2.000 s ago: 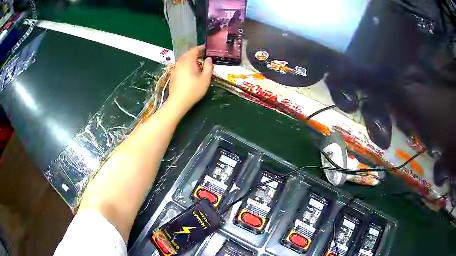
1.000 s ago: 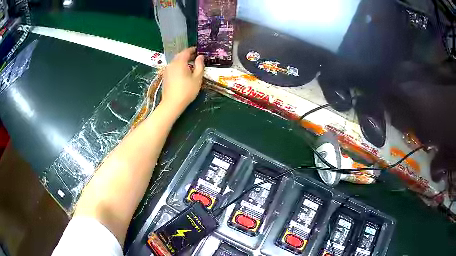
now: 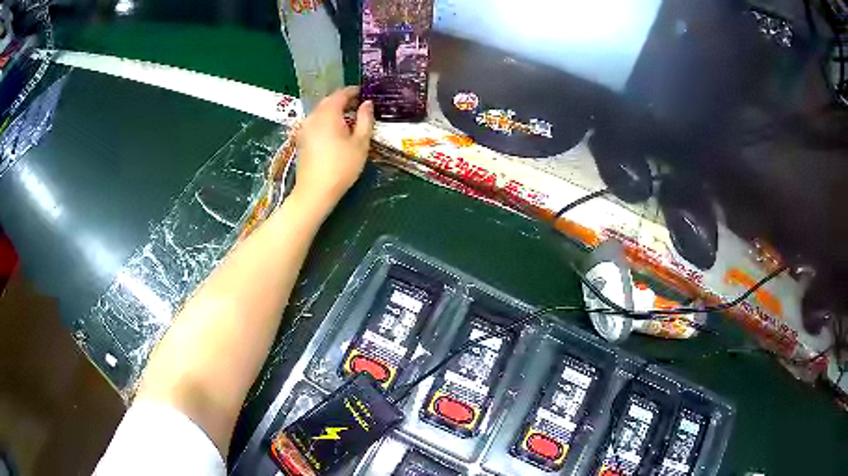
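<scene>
My left hand point(image 3: 332, 144) is at the raised ledge, its thumb and fingertips at the lower left edge of an upright smartphone point(image 3: 395, 60); whether it grips anything is hidden. My right hand is out of the picture. A clear tray point(image 3: 483, 302) holds black devices with white labels and red ovals, one of them a battery pack point(image 3: 388, 327). A loose battery pack point(image 3: 339, 425), yellow bolt up, lies tilted across the tray's lower left. A thin black cord passes over the tray, ending near this pack.
A white handheld scanner point(image 3: 609, 302) lies right of centre. Behind the taped ledge point(image 3: 483, 177) are a mouse pad point(image 3: 507, 98), a black mouse point(image 3: 688, 223) and a bright monitor point(image 3: 567, 28). Wrinkled clear film point(image 3: 139, 297) covers the bench at left. A grey post stands behind my left hand.
The whole view has shifted slightly, so things sit further left. The picture on the smartphone screen has changed. My left hand keeps its place at the phone's lower left.
</scene>
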